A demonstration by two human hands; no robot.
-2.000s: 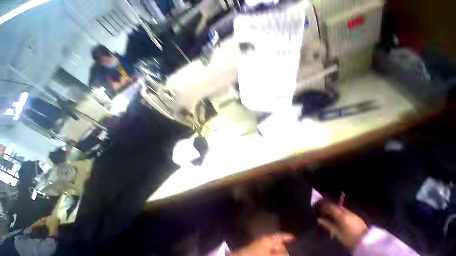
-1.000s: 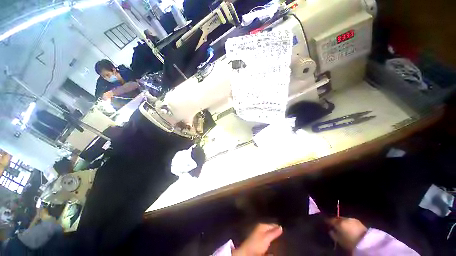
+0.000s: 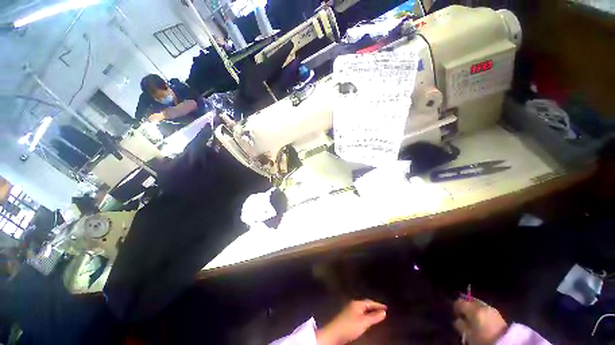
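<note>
Very dark cloth (image 3: 411, 296) lies across my lap below the table edge; its outline is hard to see. My left hand (image 3: 354, 322) is low in the middle, thumb and forefinger together over the cloth; whether cloth is pinched between them I cannot tell. My right hand (image 3: 480, 319) is at the lower right, its fingers closed on a thin pink-and-white stick (image 3: 469, 294), likely a marking pencil, which points up. A tiny pale purple spot (image 3: 416, 267) shows on the dark cloth between and above the hands.
A cream sewing machine (image 3: 283, 124) stands on the pale table (image 3: 324, 232), with a written white sheet (image 3: 374, 108) hanging on it. Dark snips (image 3: 471, 170) and a white scrap (image 3: 258, 207) lie there. Dark cloth (image 3: 182, 222) is piled at the left. A masked person (image 3: 162, 101) sits beyond.
The view has shifted a little and is sharper than at first. The pale purple patch between my hands has shrunk to a spot. My right hand has moved slightly right and down, still with the stick.
</note>
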